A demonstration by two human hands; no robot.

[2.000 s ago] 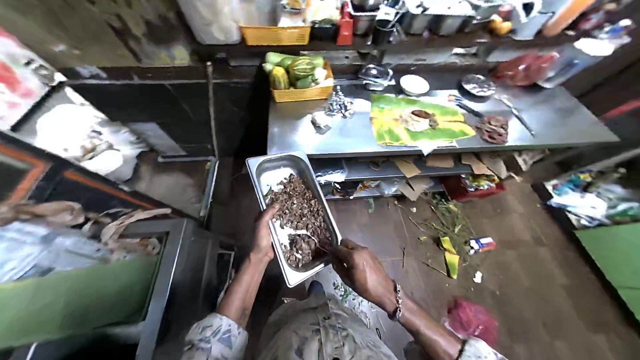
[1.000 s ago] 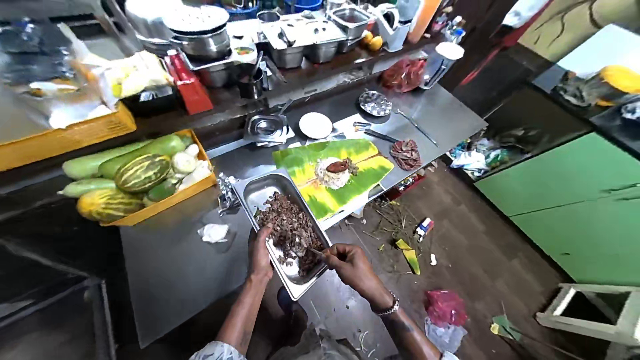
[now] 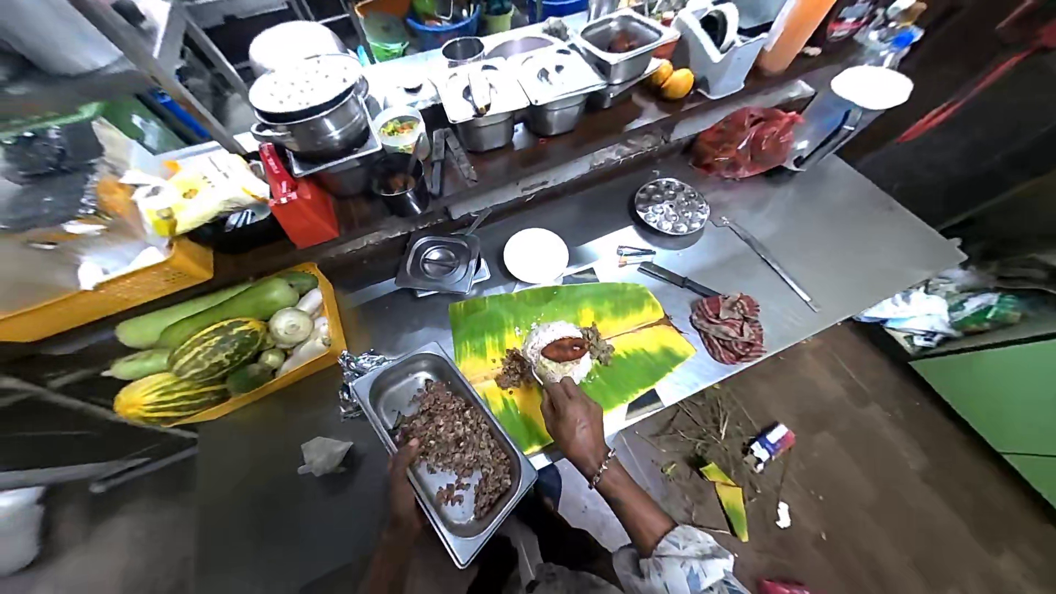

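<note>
My left hand [image 3: 403, 487] grips the near left side of a steel food pan [image 3: 381, 394] holding chopped brown food [image 3: 458, 437]. My right hand [image 3: 572, 417] is over the near edge of a banana leaf [image 3: 487, 326], its fingers closed around a utensil, probably a spoon, mostly hidden by the hand. The utensil's tip reaches the left edge of a mound of white rice [image 3: 544, 337]. A reddish-brown piece of food [image 3: 566, 349] tops the rice. One brown portion [image 3: 515, 370] lies left of the rice and another [image 3: 601, 345] right of it.
A yellow crate [image 3: 337, 318] of gourds stands left. Behind the leaf are a lidded steel pan [image 3: 437, 262], a white plate [image 3: 536, 255] and a round molded pan [image 3: 671, 206]. A knife [image 3: 676, 279], checked cloth [image 3: 728, 327] and tongs [image 3: 767, 260] lie right. Pots and pans line the shelf.
My right hand has moved from the steel pan to the rice on the leaf. Brown food now lies left of the rice, where none showed a second ago. The view has shifted strongly toward the counter.
</note>
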